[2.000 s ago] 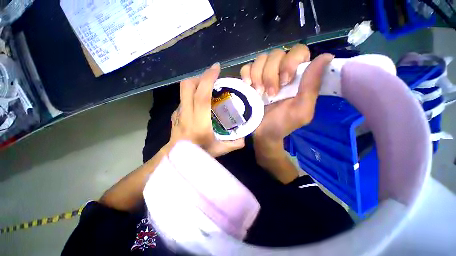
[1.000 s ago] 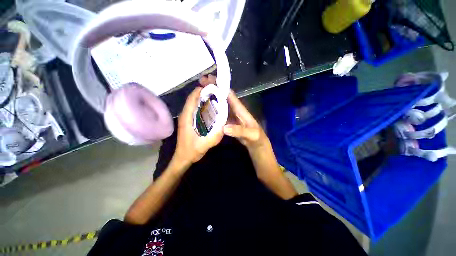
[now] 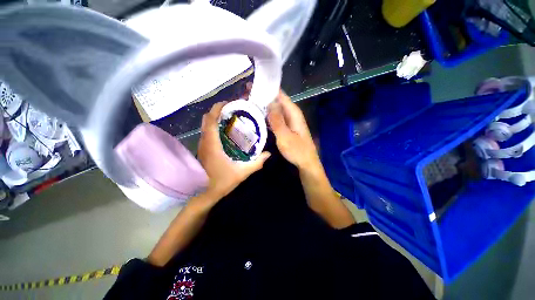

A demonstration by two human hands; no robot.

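The cat-ear headphones (image 3: 202, 26) are held over my lap at the bench edge, headband and pointed ears away from me. The open ear cup housing (image 3: 263, 133) faces me and shows a silvery battery (image 3: 242, 136) and a green circuit board (image 3: 232, 150). My left hand (image 3: 218, 161) grips the cup from the left and below. My right hand (image 3: 288, 133) is at the cup's right side, fingers by the headband's end; its fingertips are partly hidden. The other ear cup's pink cushion (image 3: 159, 159) hangs at left.
A written sheet (image 3: 193, 84) lies on the black mat behind the headphones. Thin tools (image 3: 352, 48) and a crumpled white scrap (image 3: 411, 65) are near the bench edge. A yellow bottle (image 3: 405, 10) is at upper right. Blue bins (image 3: 390, 193) stand right, headphone parts (image 3: 36, 137) left.
The headphones have turned from the lower right, so the headband now points away from me. Since one second ago, the cup has tilted to face me more and the headband is nearer the camera.
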